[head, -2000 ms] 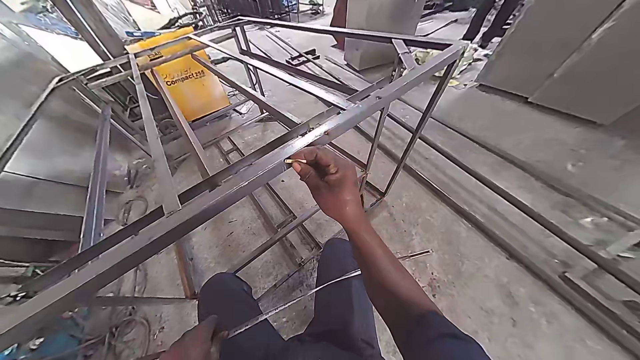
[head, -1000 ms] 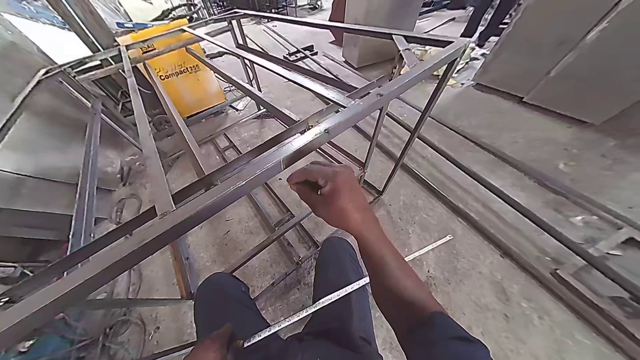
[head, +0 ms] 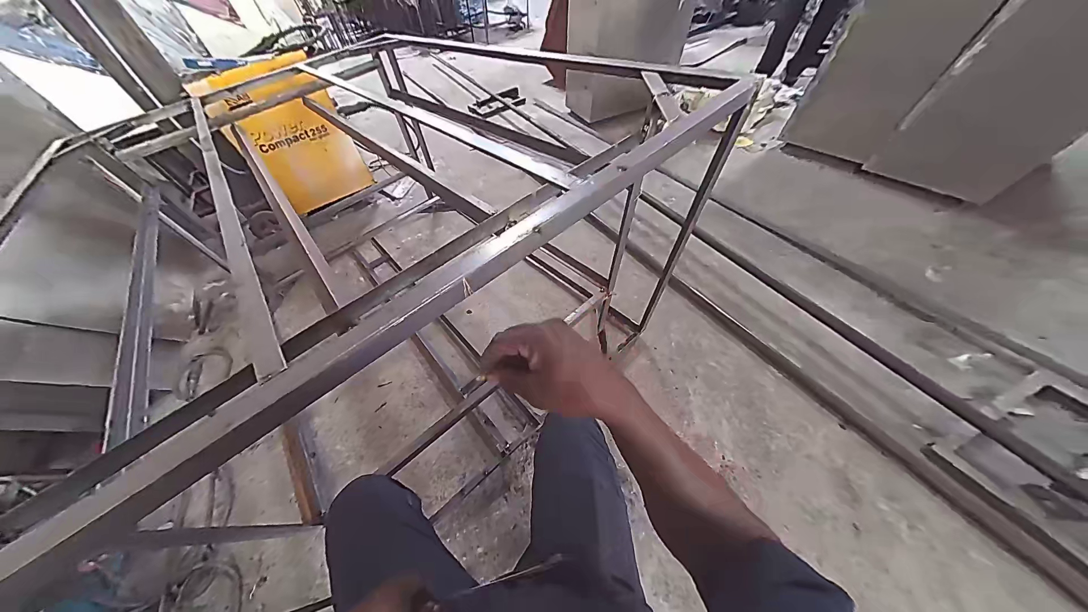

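A welded frame of square metal tube (head: 408, 302) stands in front of me, its near top rail running from lower left to upper right. My right hand (head: 552, 367) is just below that rail, fingers curled on a small piece of chalk (head: 482, 378), of which only the tip shows. A light chalk-like mark (head: 467, 287) is on the rail's near side. My left hand (head: 395, 595) lies low at the bottom edge, mostly cut off and blurred. By it, over my lap, a thin strip (head: 527, 571) shows, perhaps the measuring tape; whether the hand grips it is unclear.
A yellow machine case (head: 310, 153) stands behind the frame at the left. Long metal bars (head: 790, 306) lie on the floor to the right. Large grey sheet-metal panels (head: 918, 93) stand at the upper right, near a person's legs (head: 799, 38). Cables (head: 204, 501) lie at lower left.
My right hand has dropped away from the rail toward me. The long strip that stretched across my lap and past my right forearm is now mostly out of sight. My left hand sits lower in view.
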